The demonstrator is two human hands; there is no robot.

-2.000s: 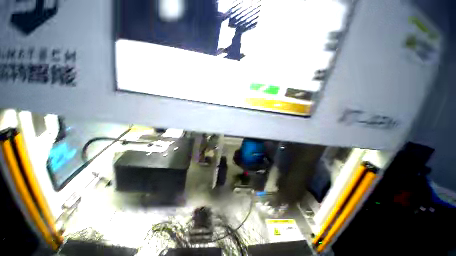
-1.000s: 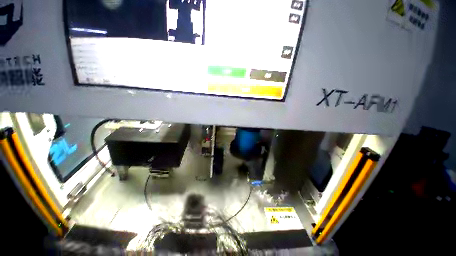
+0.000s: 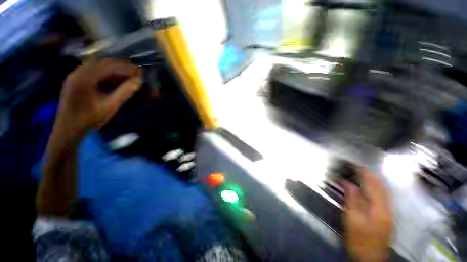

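The frame is strongly blurred. My left hand (image 3: pixel 100 92) is raised at the left, outside the machine opening, with thumb and forefinger curled towards each other; whether a small part is between them cannot be told. My right hand (image 3: pixel 367 212) is at the lower right, at the front of the bright base plate (image 3: pixel 312 148). Its fingertips are at a small dark block, likely the fixture (image 3: pixel 345 174). The grip there is too blurred to tell.
A yellow-black upright bar (image 3: pixel 187 77) stands between my two hands. A red-orange button (image 3: pixel 216 179) and a green-lit button (image 3: pixel 229 195) are on the front panel. A large black box unit (image 3: pixel 302 94) is inside the machine. Dark pads (image 3: pixel 315 204) lie along the front edge.
The view has swung down and left, so the screen has left the picture. Both hands have come into view, the left outside the opening and the right at the fixture.
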